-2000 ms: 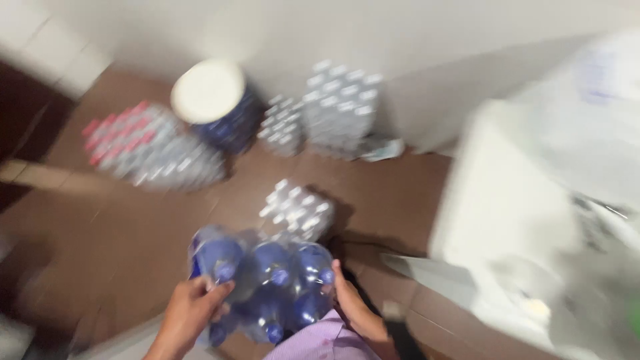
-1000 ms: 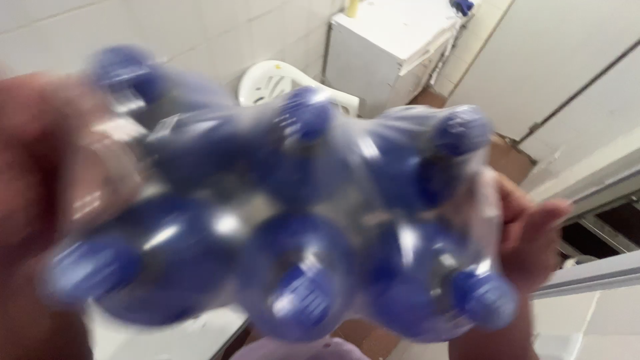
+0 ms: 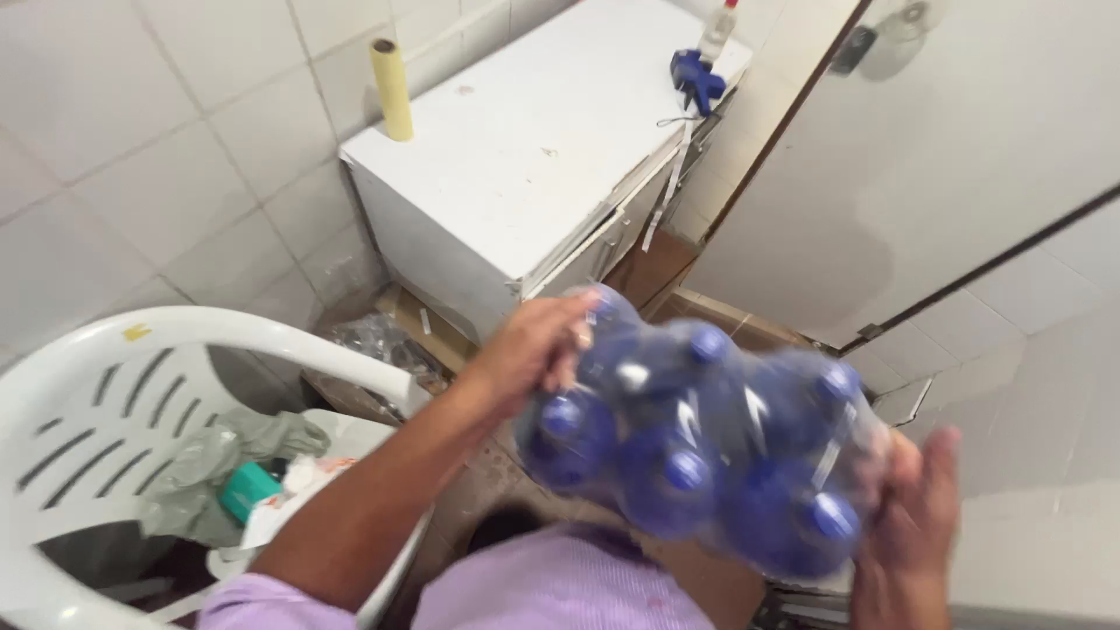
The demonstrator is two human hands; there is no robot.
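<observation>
A shrink-wrapped pack of blue bottles (image 3: pixel 691 429) with blue caps hangs tilted between my two hands, its right end lower. Clear plastic film covers it. My left hand (image 3: pixel 534 346) grips the upper left corner, fingers over the film by a cap. At the right end, my right hand (image 3: pixel 914 499) holds the wrapped side, thumb pointing up; its other fingers are partly hidden behind the film. The pack is slightly blurred.
A white plastic armchair (image 3: pixel 201 319) on the left holds a crumpled bag (image 3: pixel 219 455) and a green box (image 3: pixel 249 492). Beyond stands a white chest (image 3: pixel 525 131) bearing a yellow roll (image 3: pixel 394 92), a blue glue gun (image 3: pixel 697 80) and a clear bottle (image 3: pixel 717 33). A white door (image 3: pixel 919 157) is at right.
The view has swung from the floor with stacked bottle packs to the chair and chest. The pack, still between both hands, was close before my face a second ago and is now lower and farther away.
</observation>
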